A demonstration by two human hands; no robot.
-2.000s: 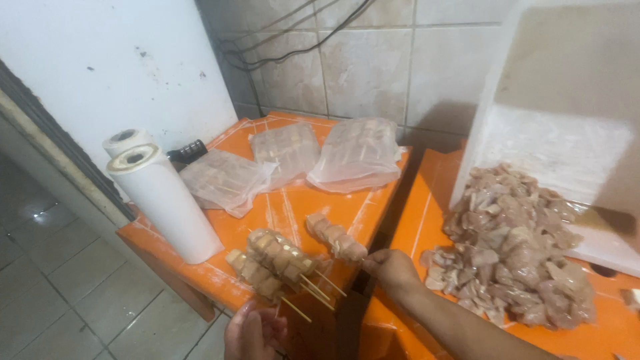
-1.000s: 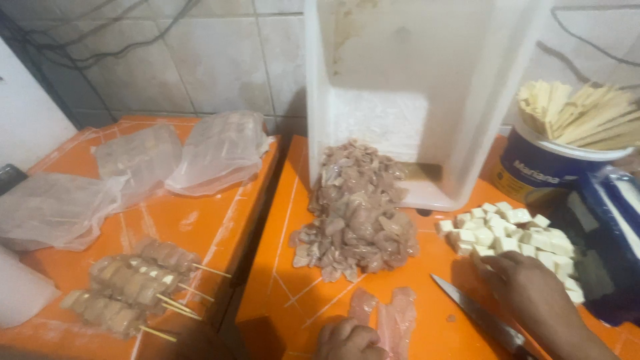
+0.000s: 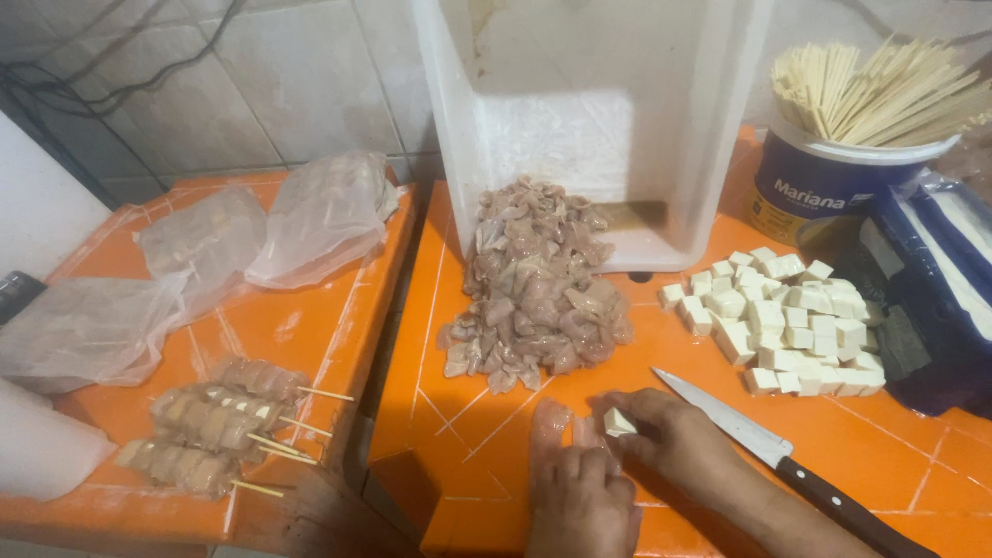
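My right hand (image 3: 659,434) pinches a white cheese-like cube (image 3: 618,422) between thumb and fingers, just above strips of raw meat (image 3: 549,425). My left hand (image 3: 583,496) rests with its fingers on the lower part of those strips; whether it grips them is hard to tell. Beyond the hands lies a heap of raw meat pieces (image 3: 542,294), partly inside a white plastic tub (image 3: 682,252). A pile of white cubes (image 3: 783,318) is at the right. Between it and my right hand lies a knife (image 3: 775,449) with a dark handle, its blade pointing away to the left.
On the left orange surface (image 3: 294,341) lie several meat skewers (image 3: 209,418), wrapped packs (image 3: 325,217) and a white plastic roll (image 3: 46,449). A gap divides it from the right surface. At the right stand a bucket (image 3: 814,178) of wooden sticks (image 3: 876,93) and a blue container (image 3: 930,294).
The view has swung right from the skewers. My right hand has moved left from the cube pile to the meat strips, and a cube now shows in its fingers. My left hand stays at the strips.
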